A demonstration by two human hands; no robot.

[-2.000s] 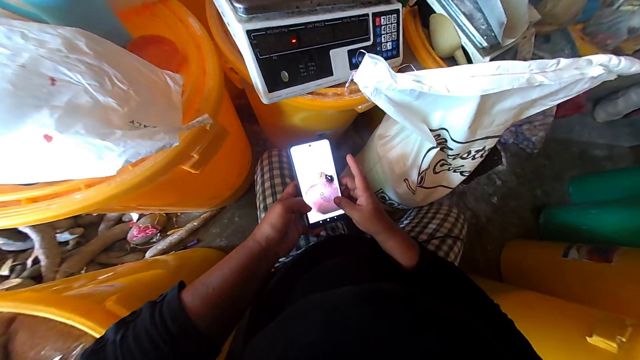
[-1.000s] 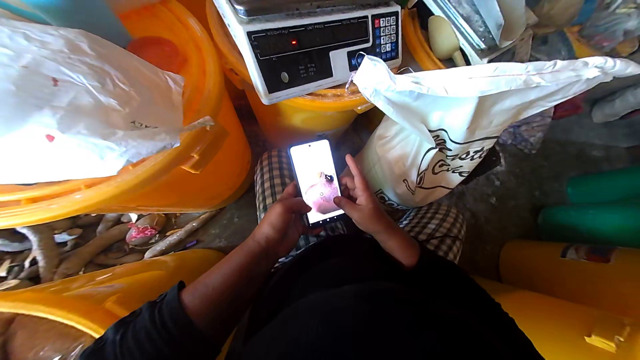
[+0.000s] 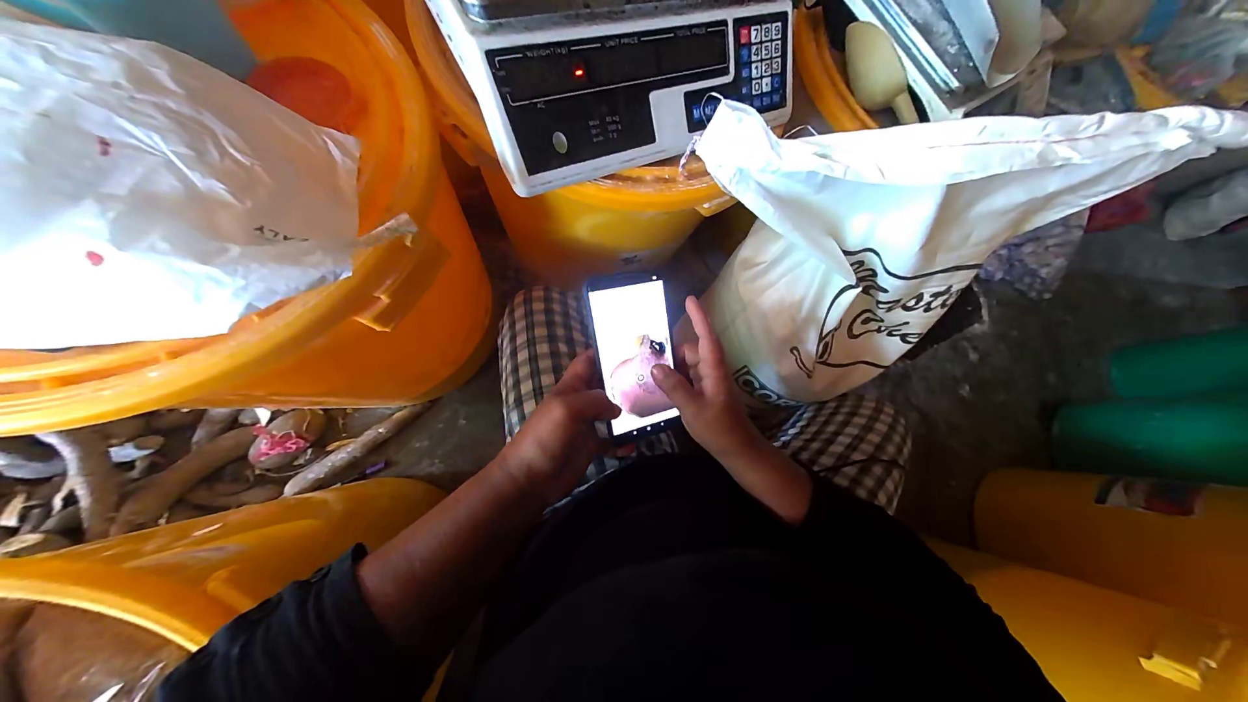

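A lit smartphone is held upright above my lap, with a pink shape on a white picture on its screen. My left hand grips its left edge and lower corner. On the right side my right hand supports the phone, its thumb at the screen and its index finger extended past the edge. The fingers behind the phone are hidden. Checked cloth covers my legs below. A white printed sack stands just right of my right hand.
A digital price scale sits on a yellow tub ahead. Left are an orange tub with white plastic sheeting, cut roots or branches and another yellow tub. Green containers and a yellow container lie right.
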